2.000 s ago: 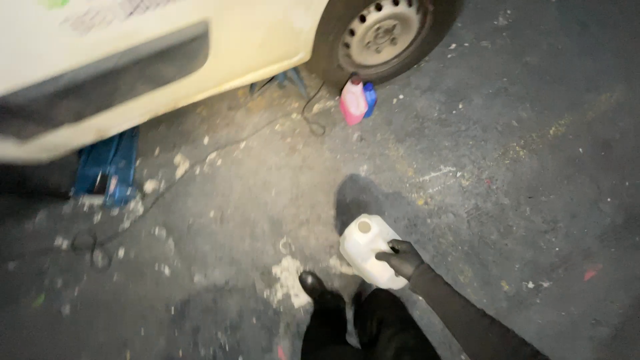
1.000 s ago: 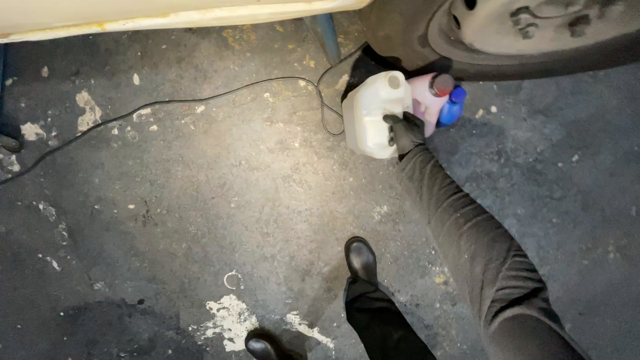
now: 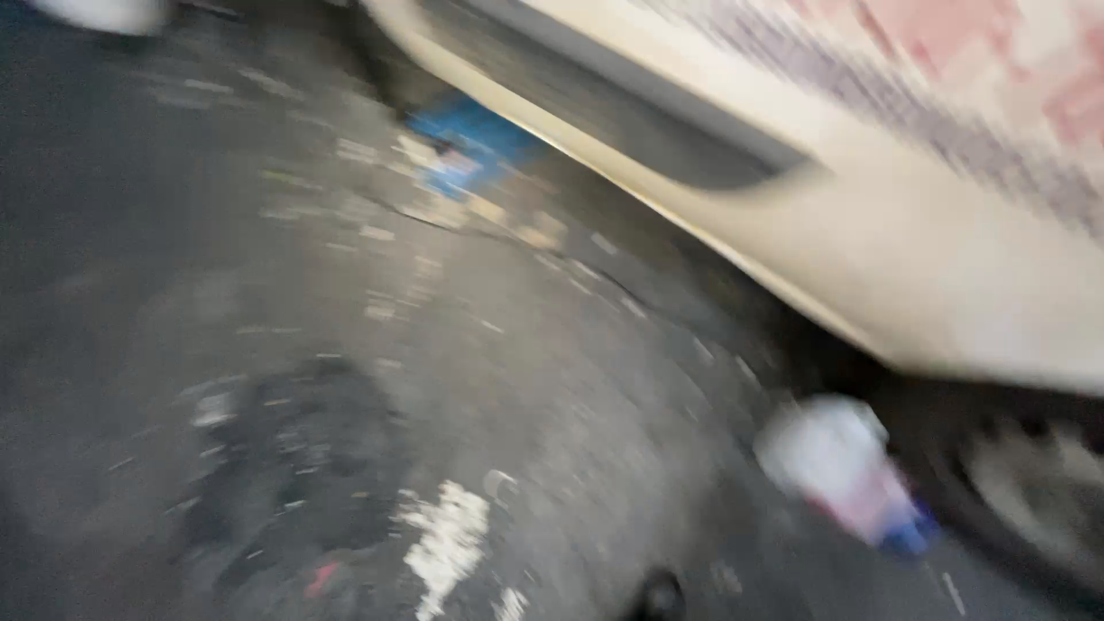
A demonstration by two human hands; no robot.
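Neither my left hand nor my right hand shows in this blurred head view. A white plastic jug (image 3: 824,442) stands on the floor at the lower right, close to the vehicle's wheel. Right beside it are a pink bottle (image 3: 867,503) and a blue bottle (image 3: 910,528). What stands between the jug and the wheel is too smeared to tell.
A pale vehicle body (image 3: 914,285) crosses the upper right, with its wheel (image 3: 1035,492) at the right edge. Below its sill is a blue object (image 3: 474,142), with a thin cable (image 3: 423,220) on the floor. A dark shoe (image 3: 660,595) shows at the bottom.
My gloved hand, on the white jug one second ago, has left the view. The jug now stands without it by the pink and blue bottles. The view has swung strongly.
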